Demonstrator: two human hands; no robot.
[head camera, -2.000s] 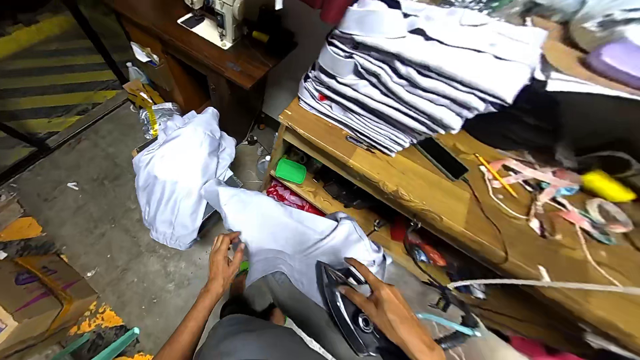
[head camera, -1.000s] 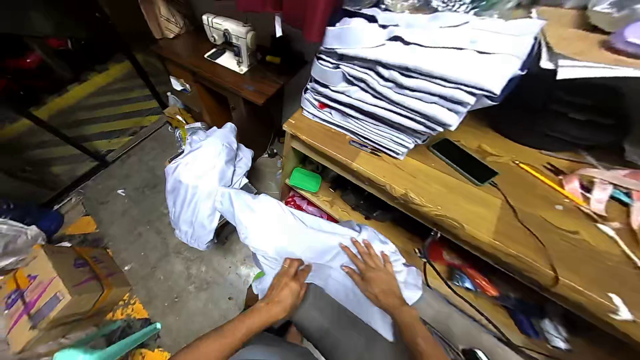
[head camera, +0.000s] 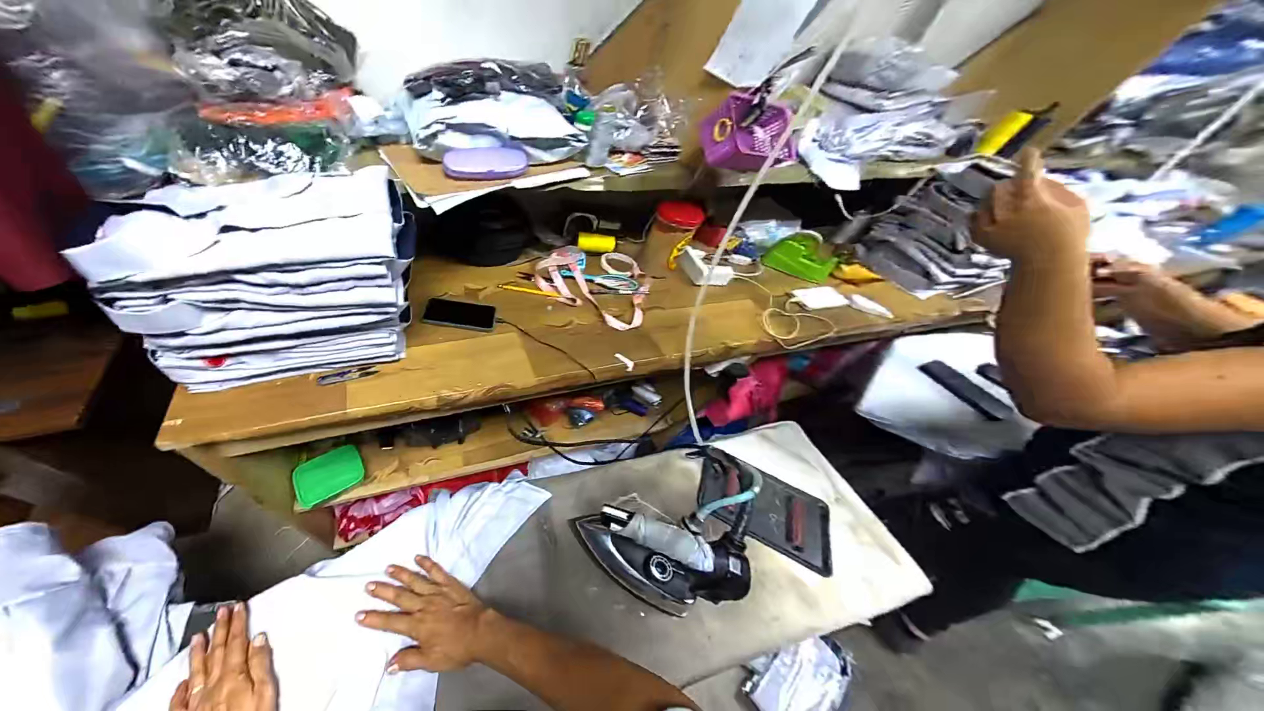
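White cloth (head camera: 326, 602) is spread over the near left part of a padded ironing board (head camera: 592, 632). My left hand (head camera: 229, 667) lies flat on the cloth at the bottom left, partly cut off by the frame edge. To its right, my right hand (head camera: 434, 617) rests on the same cloth with fingers spread. Neither hand grips anything. A black steam iron (head camera: 667, 563) with a hose stands on the board to the right of my right hand, near a dark flat iron rest (head camera: 780, 513). More white cloth (head camera: 69, 612) hangs in a heap at the far left.
A wooden workbench (head camera: 474, 375) runs behind the board, holding a tall stack of folded white garments (head camera: 267, 276), a phone (head camera: 459, 313) and a pink measuring tape (head camera: 583, 286). A green container (head camera: 328, 476) sits on its lower shelf. At right, a co-worker's arm (head camera: 1066, 326) reaches over the bench.
My right hand held the iron two seconds ago; it had let go by one second ago and is now on the cloth. The view has swung to the right.
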